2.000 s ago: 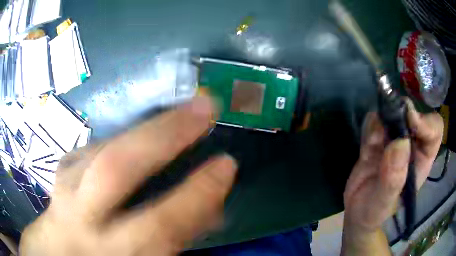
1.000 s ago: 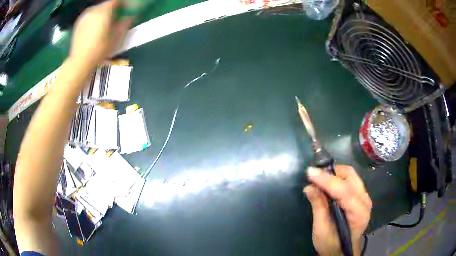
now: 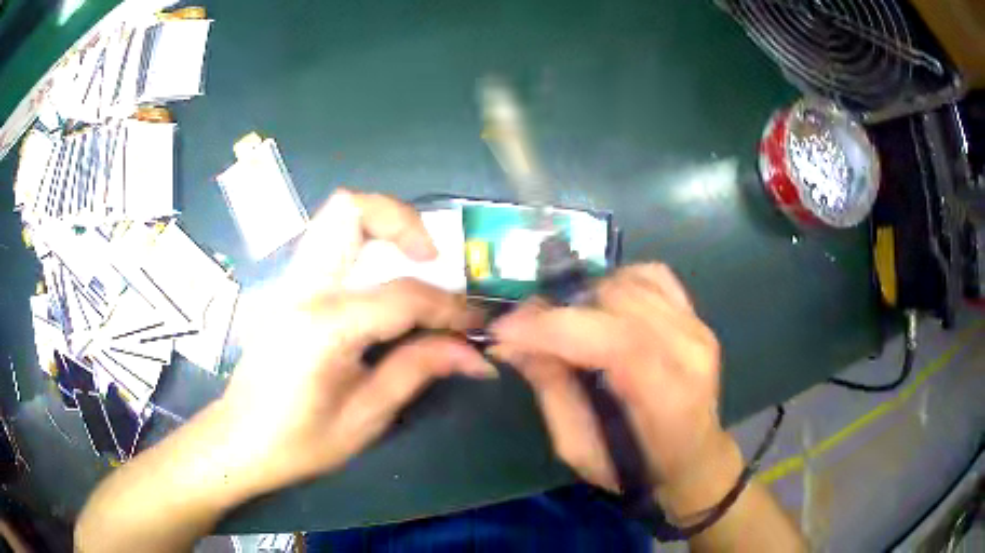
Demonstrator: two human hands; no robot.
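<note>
A dark-rimmed unit with a green circuit board (image 3: pixel 508 283) lies on the dark green mat before me. A white LCD module (image 3: pixel 445 235) lies at its left end, partly under my left hand (image 3: pixel 367 292). My left fingers are at the unit's near left edge; whether they grip it is hidden. My right hand (image 3: pixel 621 356) holds the soldering iron (image 3: pixel 556 265) across the board, its blurred tip pointing away past the far edge. My right fingertips meet my left ones at the near edge.
Stacks of LCD modules (image 3: pixel 103 173) and a loose fanned heap (image 3: pixel 140 302) lie at the left. A single LCD module (image 3: pixel 262 200) lies apart from them. A red-and-white tin (image 3: pixel 819 164) stands at the right, near the fan grille (image 3: pixel 837 43) and a black box (image 3: pixel 931 216).
My left hand has come back from the far left to the middle. A green-board unit now lies before me. My right hand moved left with the iron. One LCD module now lies apart.
</note>
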